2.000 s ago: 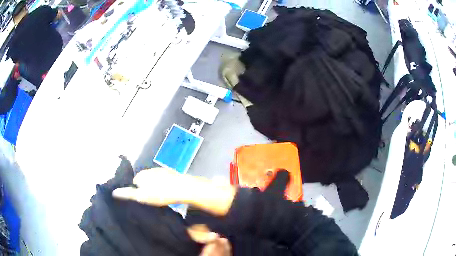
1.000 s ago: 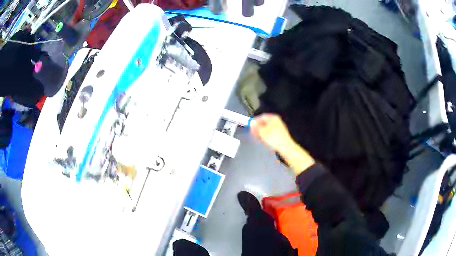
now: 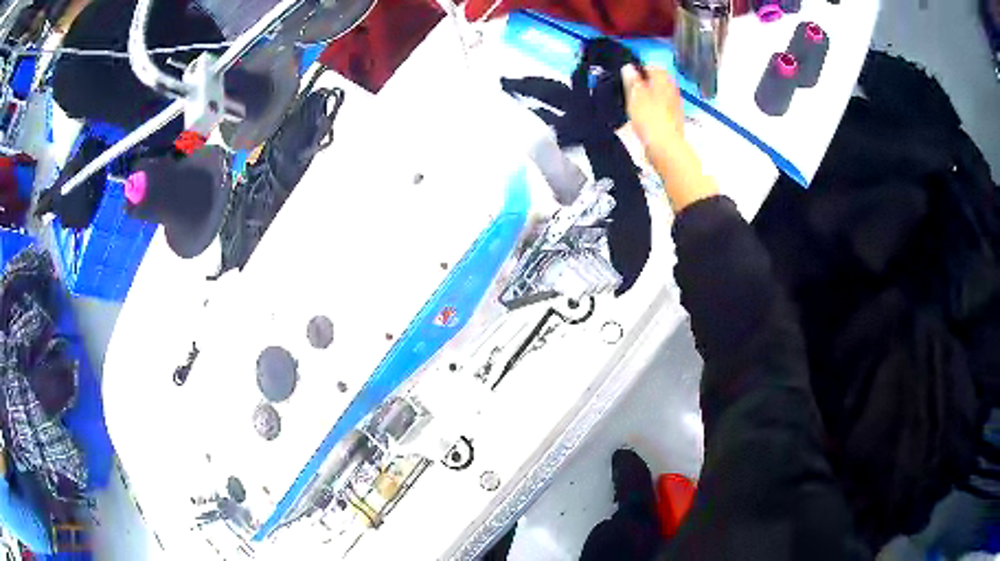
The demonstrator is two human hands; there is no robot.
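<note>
My right hand [image 3: 656, 104] reaches in from the lower right in a black sleeve. Its fingers are closed on a bunched black fabric piece [image 3: 603, 93] at the far end of the white table. A narrow black strip [image 3: 628, 208] hangs below it, curving beside the metal parts of the white and blue sewing machine [image 3: 439, 318]. Whether the strip and the bunched piece are one cloth is hard to tell. My left hand is not in view.
A large black garment pile [image 3: 888, 296] stands right of the table. Black cones with pink tops [image 3: 781, 82] stand at the far corner. A thread stand [image 3: 203, 93] juts in at upper left. A red-orange stool [image 3: 675, 499] shows at the bottom.
My view has shifted along the machine. My right hand has moved from above the floor beside the pile to the table's far end and has taken hold of black fabric.
</note>
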